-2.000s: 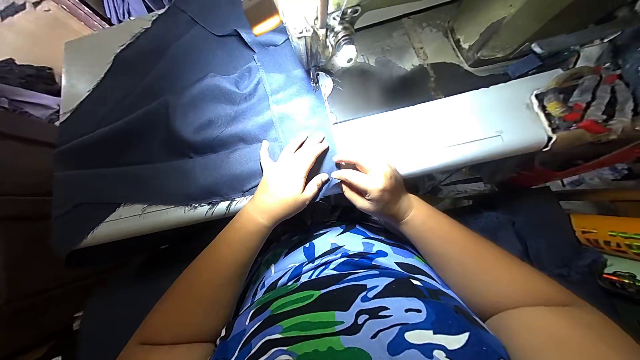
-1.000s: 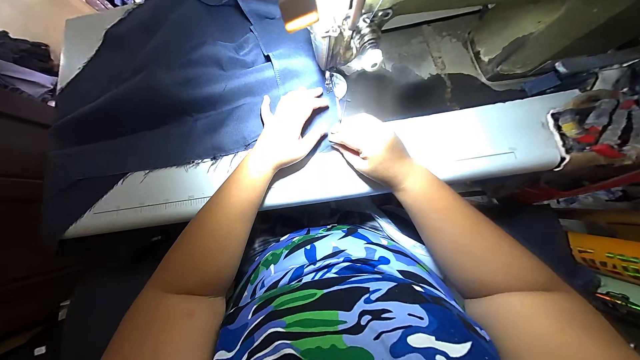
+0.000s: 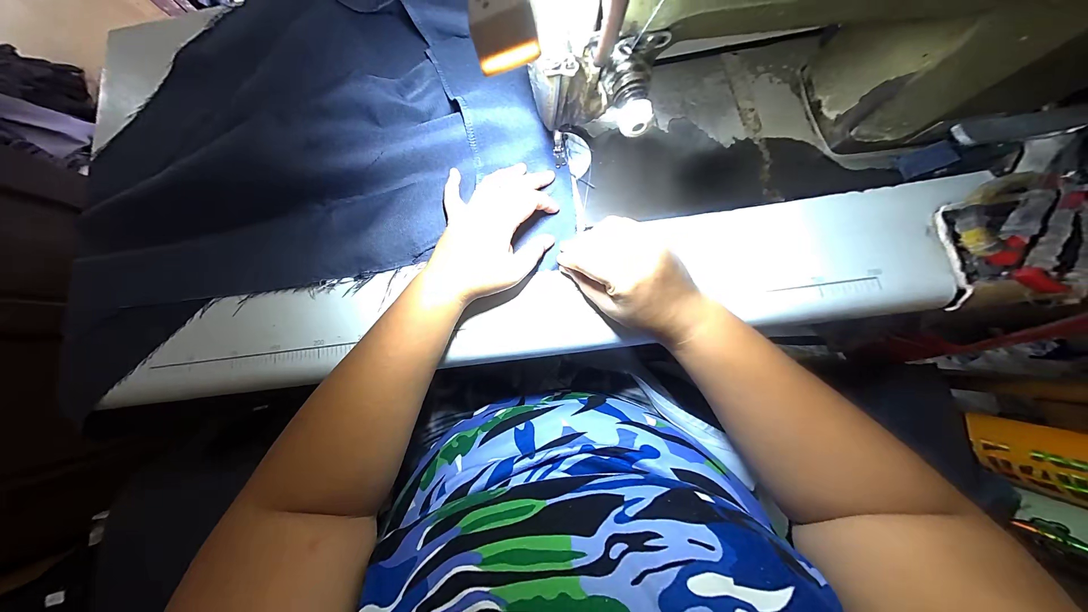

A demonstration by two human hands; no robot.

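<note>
Navy blue fabric (image 3: 340, 161) with frayed edges and a stitched seam lies across the left of the sewing machine's bed. Its right edge runs under the presser foot (image 3: 559, 151). My left hand (image 3: 493, 229) rests on the fabric just below the foot, fingers spread, palm down. To its right, my right hand (image 3: 629, 268) pinches the fabric's near right corner between thumb and fingers. Above both hands is the lit needle area of the sewing machine (image 3: 586, 76); glare hides some detail at the fingertips.
The pale machine table edge (image 3: 816, 255) bears a printed ruler scale. A bin of fabric scraps (image 3: 1011, 238) adjoins its right end. An orange basket (image 3: 1028, 455) stands lower right. Dark and lilac cloths (image 3: 42, 110) are piled at the far left.
The fabric has moved up, away from my body, along the machine bed, and more of the table's near edge shows. Both hands remain at its near right part.
</note>
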